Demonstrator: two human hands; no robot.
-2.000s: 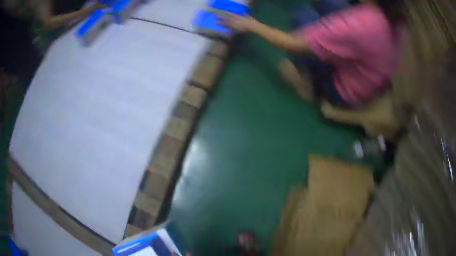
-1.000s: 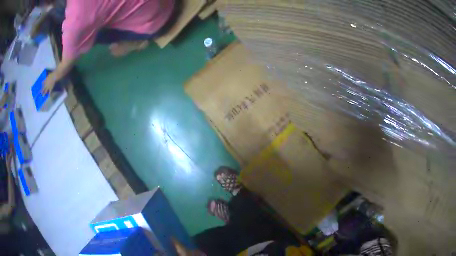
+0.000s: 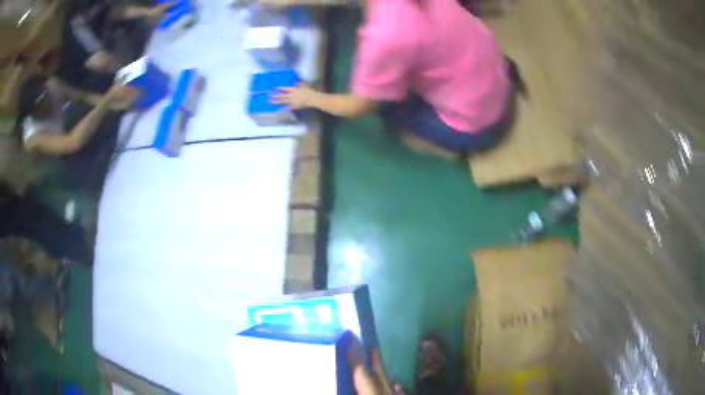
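Observation:
A blue and white printed retail box (image 3: 359, 308) stands upright at the near right edge of the white table cover (image 3: 193, 247). A second box (image 3: 286, 366) with a bright white face and dark blue side is in front of it, cut off by the bottom edge. A hand, apparently my right hand (image 3: 367, 374), is at the right side of the nearer box with its fingers against it; it is blurred and partly cut off. My left hand is not in view.
A person in a pink shirt (image 3: 441, 69) sits right of the pallet, a hand on blue boxes (image 3: 274, 96). Other people sit on the left, one holding a box (image 3: 154, 83). Flat brown cartons (image 3: 518, 308) lie on the green floor (image 3: 402, 216). Wrapped board (image 3: 649, 231) stands at right.
The view has swung back from the wrapped board stack towards the pallet. The near boxes now show further right in the picture, and fingers show at the nearer box.

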